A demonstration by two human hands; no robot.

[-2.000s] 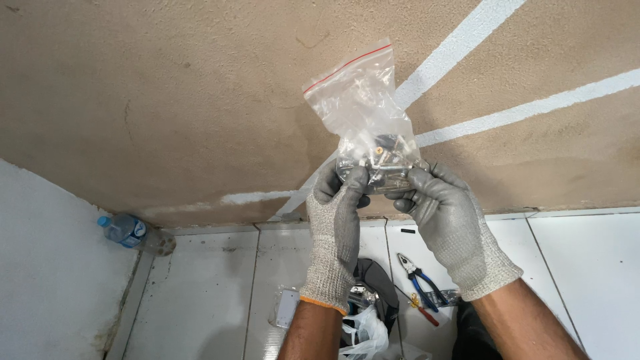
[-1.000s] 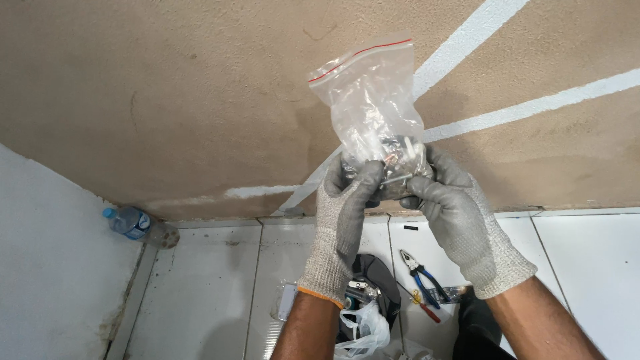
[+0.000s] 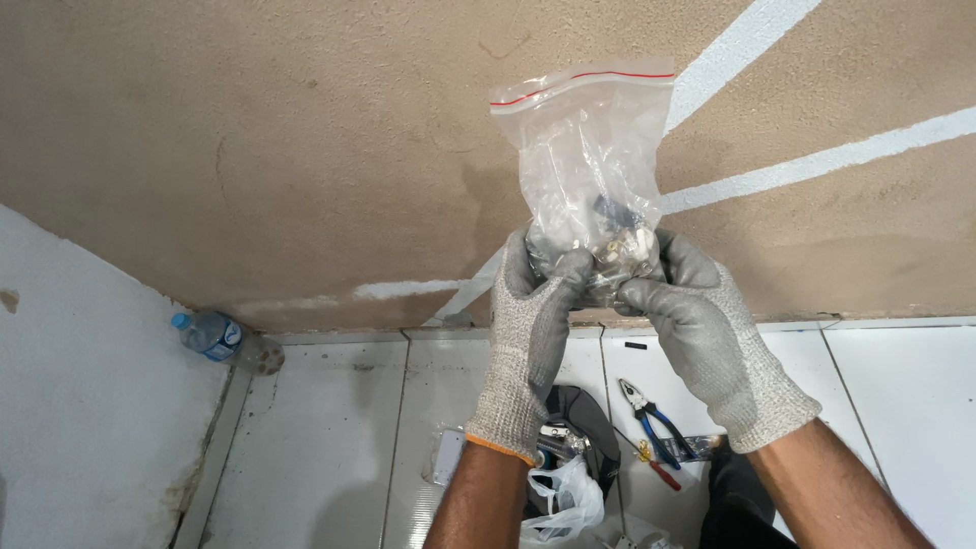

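Observation:
A clear zip-lock plastic bag (image 3: 591, 168) with a red line along its top edge is held up in front of the wall. Small hardware pieces, some white, some metallic and one dark, lie in its lower part. My left hand (image 3: 537, 305), in a grey-coated knit glove with an orange cuff edge, grips the bag's lower left. Gloved the same way, my right hand (image 3: 694, 320) pinches its lower right corner. The fingers partly cover the bottom of the bag.
Blue-handled pliers (image 3: 652, 419) and a red-handled screwdriver (image 3: 663, 474) lie on the white floor tiles. Beside them are an open dark bag (image 3: 602, 435) of items and a white plastic bag (image 3: 568, 499). A plastic bottle (image 3: 221, 339) lies in the left corner. White stripes cross the brown wall.
The bag hangs more upright and spread out than before, and the pieces inside have shifted. Both hands have kept hold of its lower part.

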